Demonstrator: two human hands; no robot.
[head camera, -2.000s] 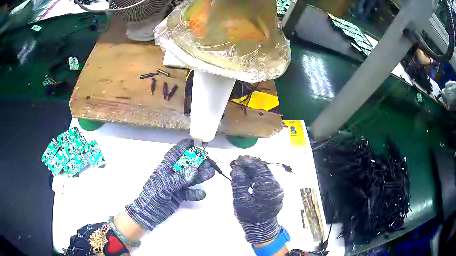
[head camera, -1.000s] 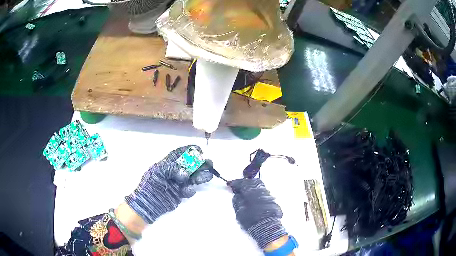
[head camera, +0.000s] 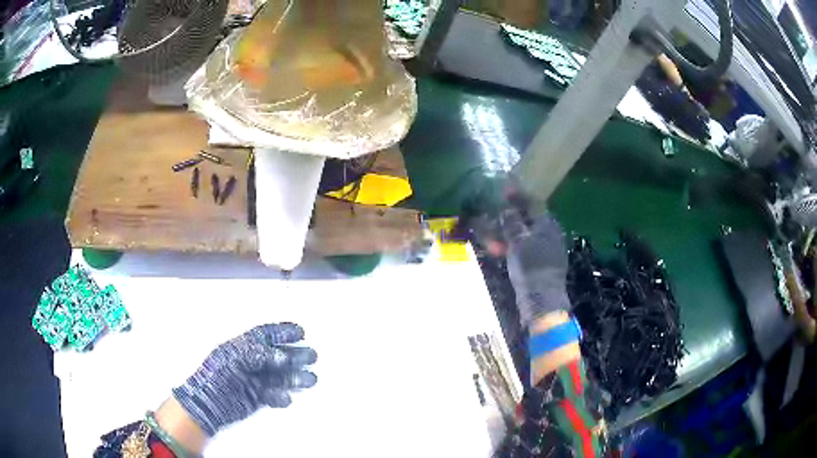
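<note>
My left hand (head camera: 255, 367), in a grey striped knitted glove, lies over the white sheet (head camera: 358, 358) with its fingers apart and nothing in it. My right hand (head camera: 534, 250), gloved, is stretched out over the green bench beside the slanted post's foot. It is blurred; something dark shows at its fingers, and I cannot tell whether it is held. A cluster of green circuit boards (head camera: 79, 309) lies at the sheet's left edge. The white machine column (head camera: 288, 206) ends in a small dark tip above the sheet, with nothing under it.
A black cable pile (head camera: 627, 313) lies right of my right forearm. A brownish strip (head camera: 494, 371) is at the sheet's right edge. The plastic-wrapped machine top (head camera: 305, 80) overhangs the wooden base (head camera: 143, 197), with small dark rods on it. A slanted grey post (head camera: 596, 107) rises at right.
The view has shifted right. The board and cable lead are gone from my left hand, which has opened. My right hand has moved forward and right, off the sheet. The folded cable bundle has left the sheet.
</note>
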